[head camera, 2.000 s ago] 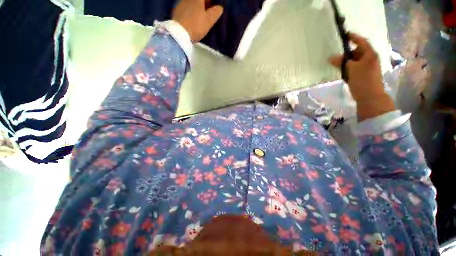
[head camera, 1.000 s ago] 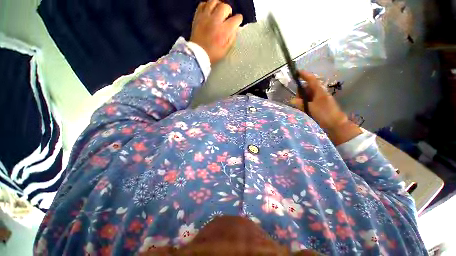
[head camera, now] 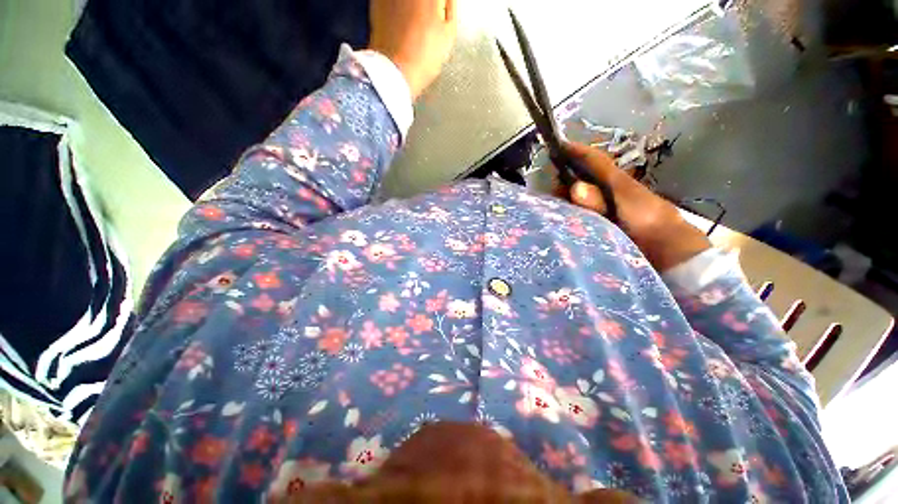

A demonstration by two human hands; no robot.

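A navy garment panel (head camera: 217, 74) lies on the pale table, upper left, its lower edges running to a corner. My left hand (head camera: 414, 34) is at the top edge of the picture beside the panel's right side; its fingers are cut off, so I cannot tell whether it holds anything. My right hand (head camera: 615, 197) holds long black shears (head camera: 542, 108) by the handles near the table's front edge. The blades are slightly apart, point up and away, and touch no fabric.
Navy pieces with layered white edges (head camera: 49, 256) lie at the far left. The table edge (head camera: 610, 74) runs diagonally. Beyond it are a clear plastic bag (head camera: 694, 64) and scraps (head camera: 635, 148) on the grey floor. A cream slotted chair (head camera: 802, 295) stands at right.
The white-edged fabric between my hands has gone from view. My right hand has come in closer to my body and the shears' blades have parted. My left hand has moved up to the picture's edge.
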